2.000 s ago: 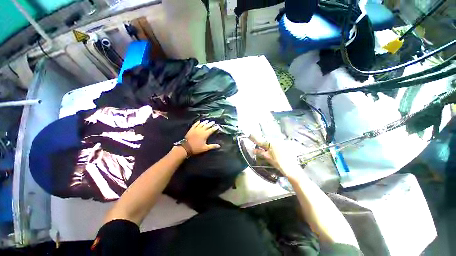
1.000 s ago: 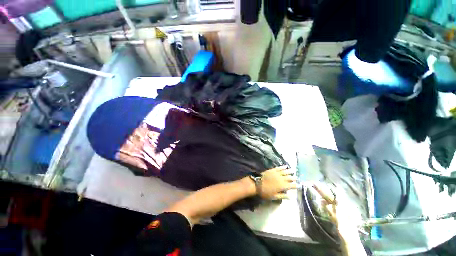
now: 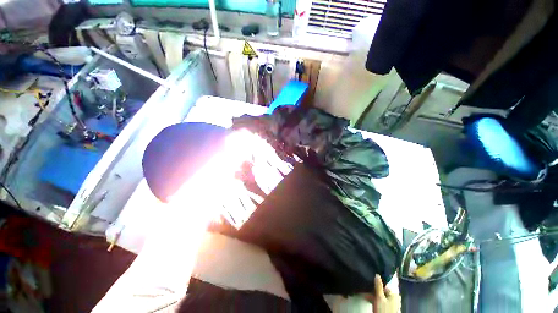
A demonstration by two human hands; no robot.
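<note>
A dark garment (image 3: 312, 226) covers the right part of the dark blue padded form (image 3: 183, 150). Its shiny part lies toward the left and its loose cloth is bunched behind. My left hand (image 3: 205, 211) reaches in from the lower left to the garment's left part; glare washes out its fingers. My right hand (image 3: 385, 298) is at the garment's lower right edge, cut off by the picture's bottom; its grip is unclear. The steam iron (image 3: 437, 254) sits on the dark rest mat (image 3: 450, 293) at right, with no hand on it.
The white table top (image 3: 416, 165) lies under the form. A blue object (image 3: 289, 95) stands behind it. Dark garments (image 3: 428, 43) hang at upper right. A neighbouring machine (image 3: 98, 116) is at left, and a bright blue pad (image 3: 502, 147) is at right.
My right hand has let go of the iron and moved left to the garment's edge. My left hand has moved from the garment's right end to its left part. The view has shifted.
</note>
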